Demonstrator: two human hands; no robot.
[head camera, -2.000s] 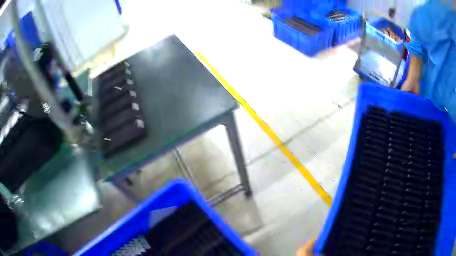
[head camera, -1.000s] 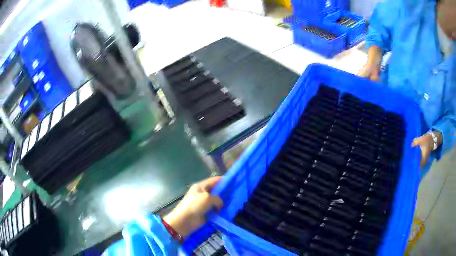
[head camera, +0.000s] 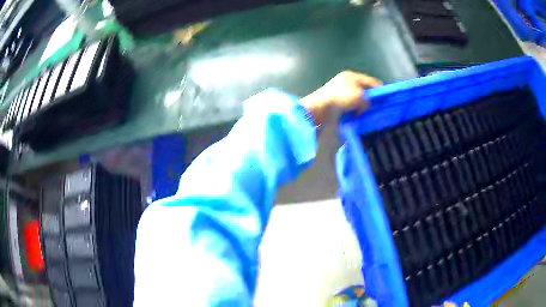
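A large blue crate (head camera: 374, 240) fills the right side, tilted in view. It holds tightly packed rows of black parts (head camera: 461, 192). My left hand (head camera: 341, 93), in a light blue sleeve, grips the crate's far left corner at the rim. Only blurred fingertips of my right hand (head camera: 455, 304) show at the bottom edge, against the crate's near rim; the rest is cut off.
The green bench (head camera: 239, 66) runs across behind my arm. A stack of black trays with pale panels (head camera: 66, 84) stands on it. Below left is another dark stack with grey panels (head camera: 78, 240), beside a red object (head camera: 34, 246). Black trays (head camera: 431, 24) lie at upper right.
The view has swung left and down. The crate now lies turned at the right, with my left hand still on its rim. The other person has left view, and the lower left stack has appeared.
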